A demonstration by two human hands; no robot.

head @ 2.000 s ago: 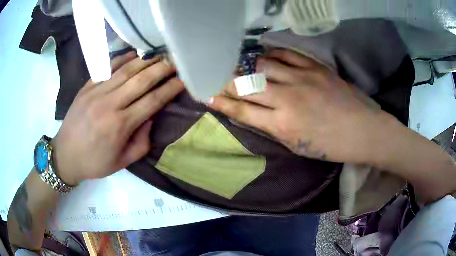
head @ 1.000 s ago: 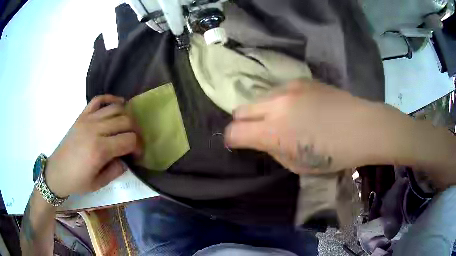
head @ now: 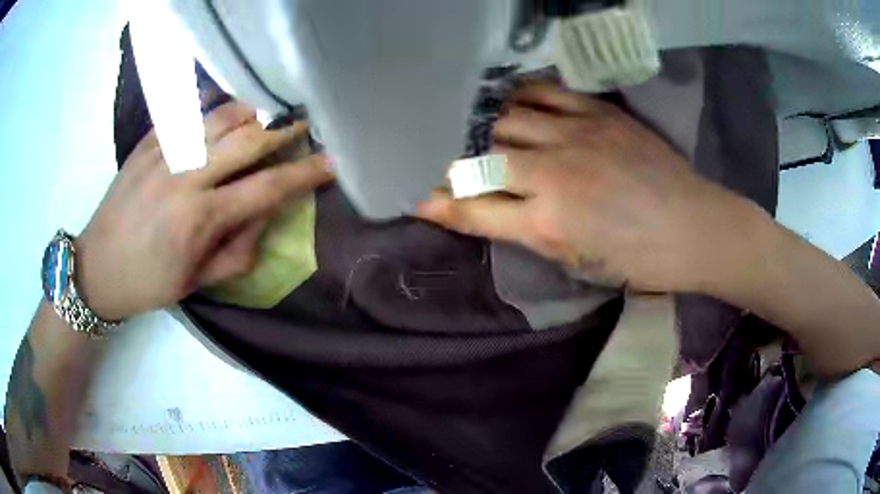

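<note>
Dark panel [head: 405,347] spreads under the machine head and hangs over the table's front edge. The lime-green patch pocket [head: 280,265] on it is partly covered by my left hand. My left hand [head: 198,207] lies on the cloth left of the machine head [head: 386,96], fingertips reaching toward the needle area. My right hand [head: 589,183] presses on the cloth right of the head, fingers partly behind the white ribbed knob [head: 480,177]. The beige piece [head: 618,386] hangs at the lower right. A pale loose thread lies on the dark panel. The needle is hidden by the head.
White table [head: 125,376] with a ruler scale shows at left. A white strip [head: 169,92] hangs left of the head. A larger ribbed knob [head: 606,46] is above my right hand. Dark and mauve cloth [head: 762,415] is heaped at lower right.
The view is closer to the machine head again. Both hands moved up beside the head, my left hand now over the pocket. The beige cloth between my hands is out of sight.
</note>
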